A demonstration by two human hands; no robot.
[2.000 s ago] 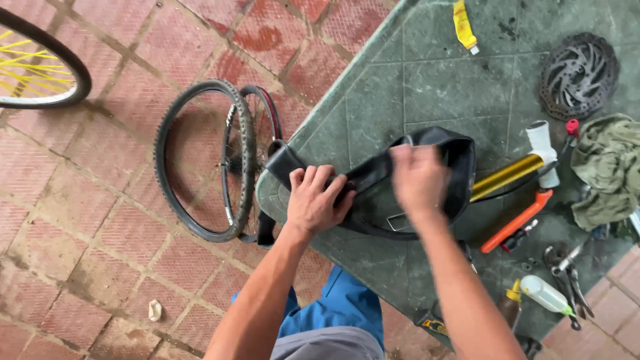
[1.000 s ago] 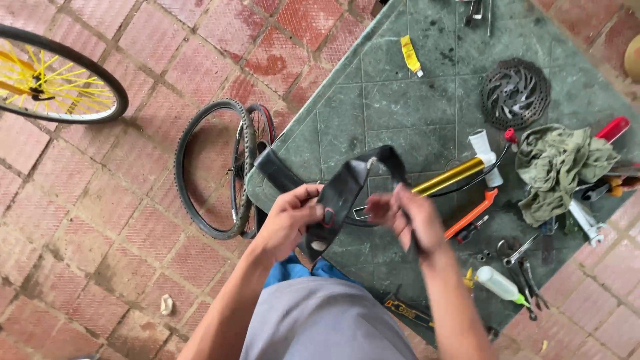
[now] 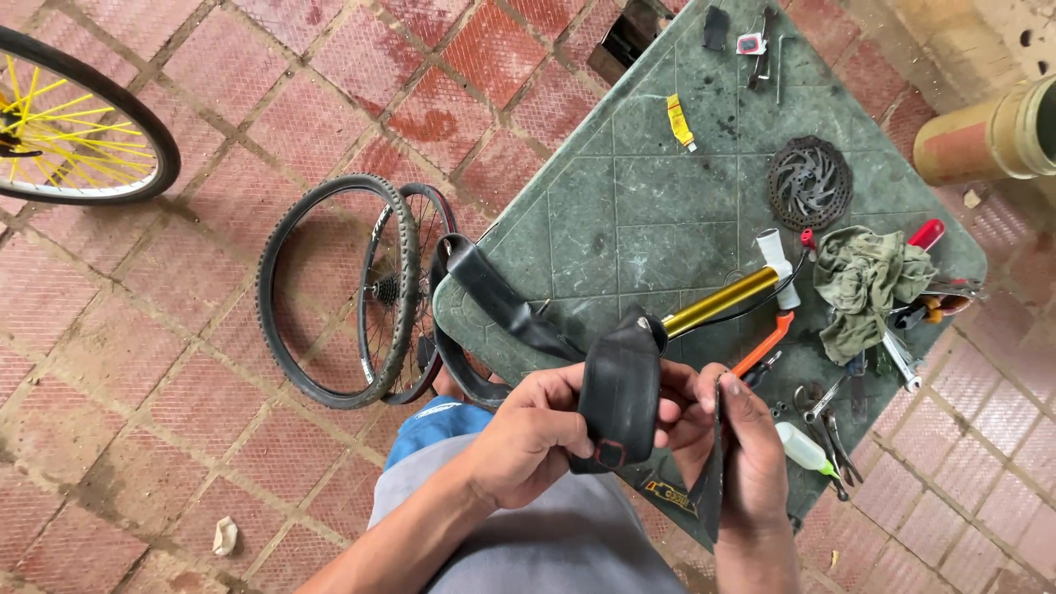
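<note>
A black rubber inner tube (image 3: 620,388) is held up over the table's near side, with a red-edged patch (image 3: 610,453) on its face. My left hand (image 3: 536,433) grips its left edge, thumb beside the patch. My right hand (image 3: 738,445) pinches a thin dark strip between thumb and finger, seen edge-on; whether it is part of the tube cannot be told. Some of its fingers touch the tube's right side. More of the tube drapes over the table's left corner. Behind the tube lies a gold hand pump (image 3: 722,301) with a white head.
On the green table (image 3: 676,190) lie a yellow tube (image 3: 680,122), a brake disc rotor (image 3: 809,183), a green rag (image 3: 866,285), an orange-handled tool (image 3: 763,345), wrenches and a squeeze bottle (image 3: 804,450). A tyre (image 3: 276,330) and a wheel stand at the left corner; a bucket (image 3: 982,136) is at right.
The hands have raised and turned the tube, and its red-edged patch now faces the camera. The right hand, blurred before, now pinches the dark strip. The view has shifted.
</note>
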